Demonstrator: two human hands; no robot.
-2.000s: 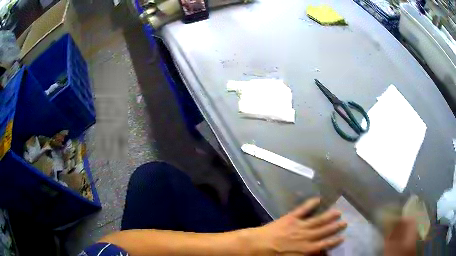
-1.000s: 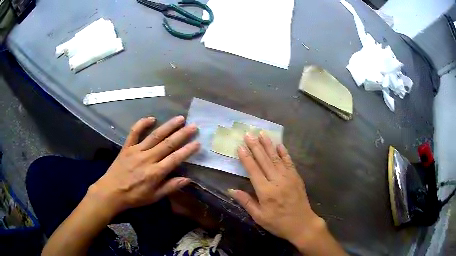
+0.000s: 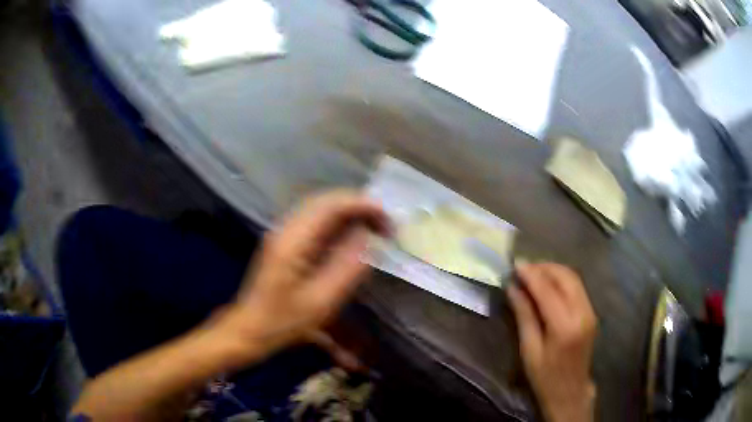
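Observation:
A khaki cloth piece (image 3: 453, 243) lies over a white-grey interlining piece (image 3: 445, 288) near the table's front edge. The khaki piece's lower edge bows and looks slightly raised. My right hand (image 3: 556, 330) pinches the right end of the khaki piece between thumb and fingers. My left hand (image 3: 309, 264) is blurred, with its fingers curled at the left end of both pieces. Whether it holds anything is hidden. The narrow whitish strip is not visible.
White stack of pieces (image 3: 231, 35) at upper left. Green-handled scissors (image 3: 392, 29) beside large white sheets (image 3: 495, 62). Khaki stack (image 3: 589, 183) right of centre, crumpled white heap (image 3: 669, 161) beyond it. Iron (image 3: 672, 354) at lower right, partly cut off. Grey table edge curves along the left.
The narrow strip has gone from its place on the table. My hands, which lay flat a second ago, have curled at the two ends of the pieces. The view has shifted.

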